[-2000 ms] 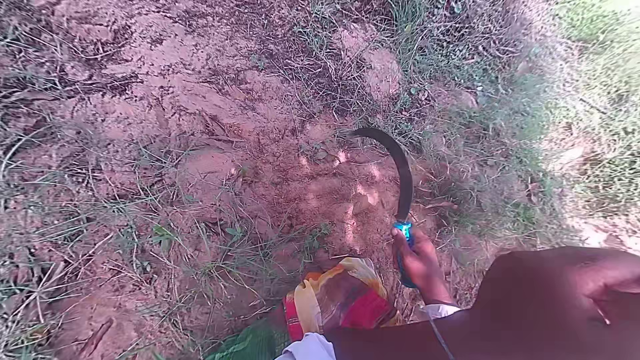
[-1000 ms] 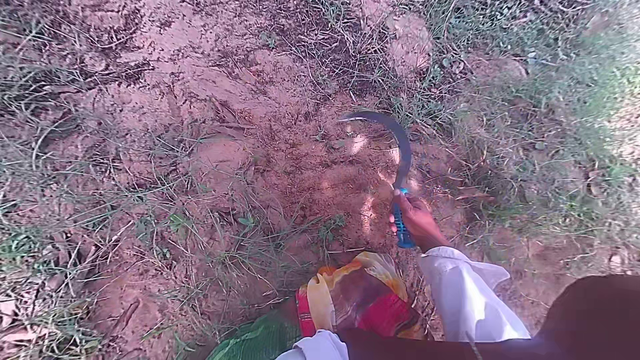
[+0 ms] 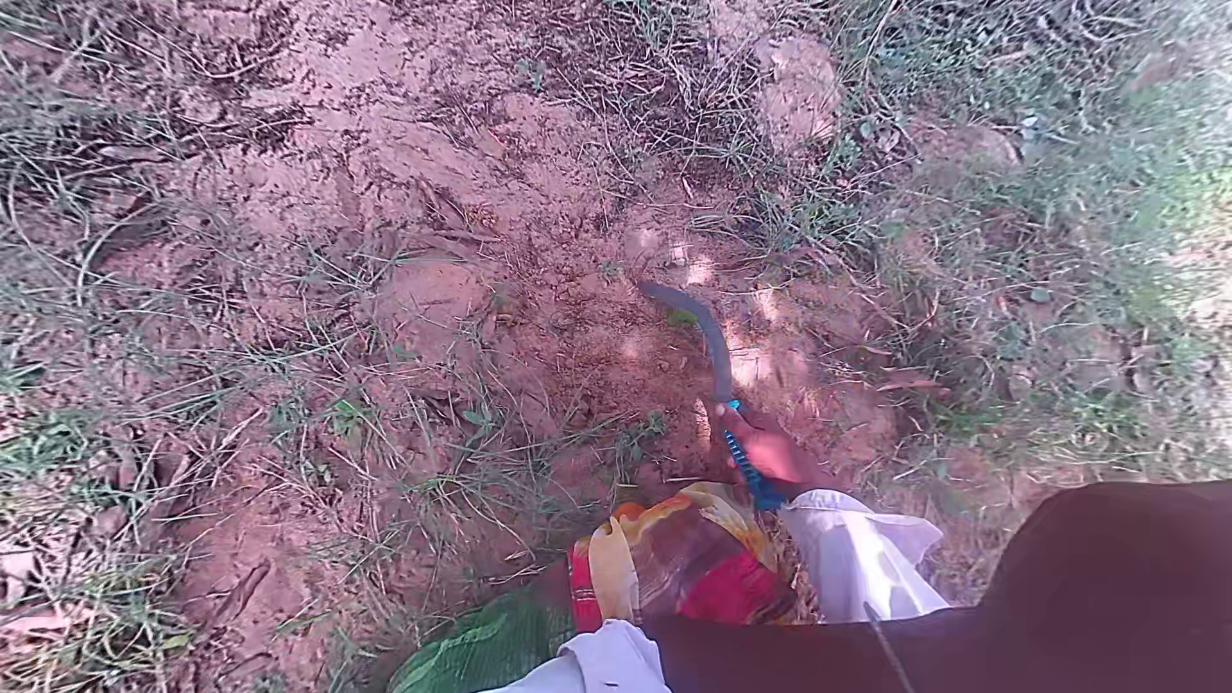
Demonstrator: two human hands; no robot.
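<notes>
My right hand [image 3: 770, 452], at the end of a white sleeve, is closed around the blue ribbed handle of a sickle [image 3: 717, 346]. The sickle's dark curved blade points away from me and bends to the left, low over or on the reddish soil; whether it touches cannot be told. A small green leaf shows beside the blade. My left hand does not show; only a white sleeve [image 3: 616, 659] is seen at the bottom edge. Patterned red, yellow and green cloth [image 3: 693, 558] covers my legs just left of the right hand.
Reddish bare soil [image 3: 433, 298] with dry grass stems and small green plants surrounds the sickle. Denser grass [image 3: 1039, 241] grows on the right and at the upper left. A large dark brown shape [image 3: 1107, 587], blurred, fills the lower right corner.
The sickle, held in my right hand throughout, has turned, and its blade now looks less curved. The white sleeve of the right arm shows more than two seconds ago.
</notes>
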